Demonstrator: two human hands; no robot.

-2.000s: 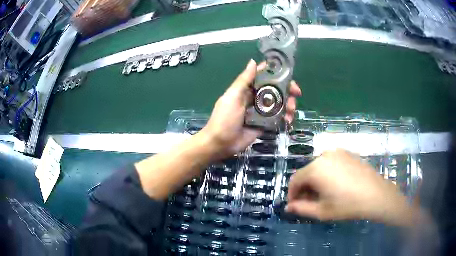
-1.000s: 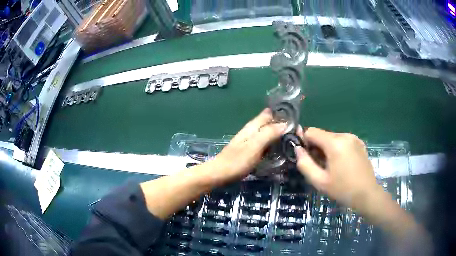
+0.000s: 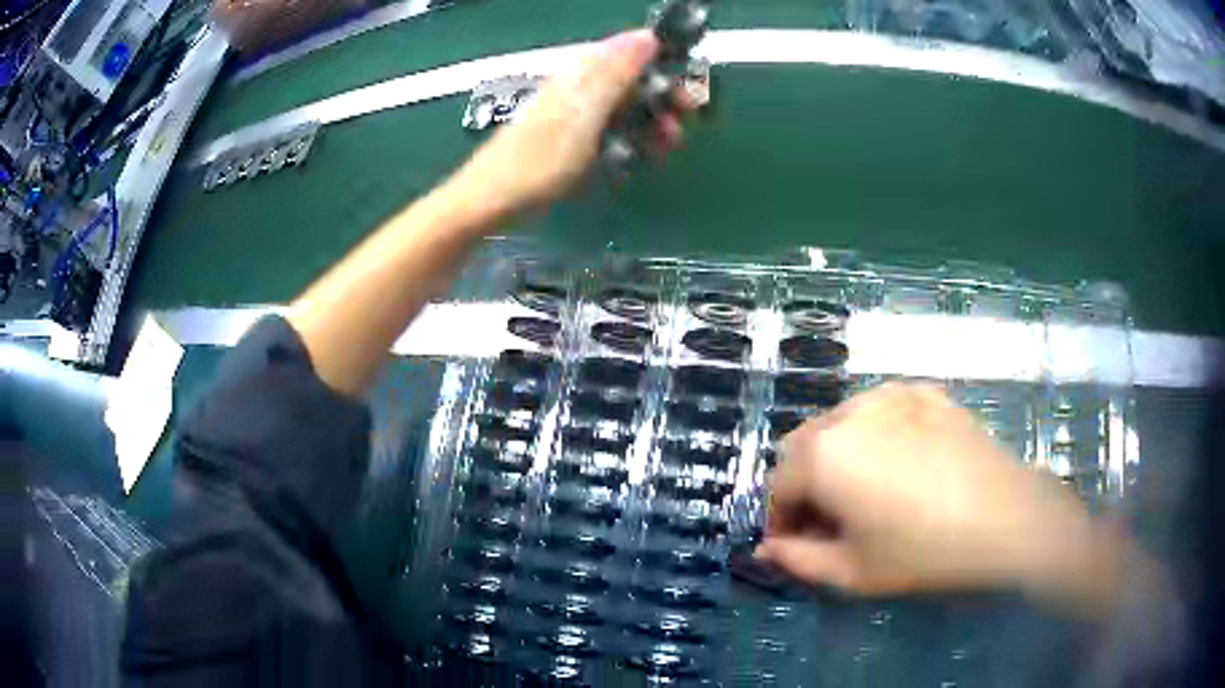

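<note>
My left hand (image 3: 584, 121) is stretched out over the green belt and holds a metal strip holder (image 3: 661, 83), blurred and seen nearly edge-on. My right hand (image 3: 900, 497) is low over the clear blister tray (image 3: 1075, 316), its fingertips at a dark round component (image 3: 760, 567) that they seem to pinch. The tray's left columns are filled with dark round components (image 3: 720, 312). The slots to the right of my right hand look clear.
One metal holder (image 3: 262, 157) lies on the belt at the left; another (image 3: 500, 102) lies partly behind my left hand. A cream paper slip (image 3: 143, 401) is at the left near edge. Clear trays (image 3: 994, 30) stand beyond the belt at the right.
My left hand has moved away and up with the holder, from above the tray to over the belt. My right hand has left the holder and dropped to the tray. The view has shifted.
</note>
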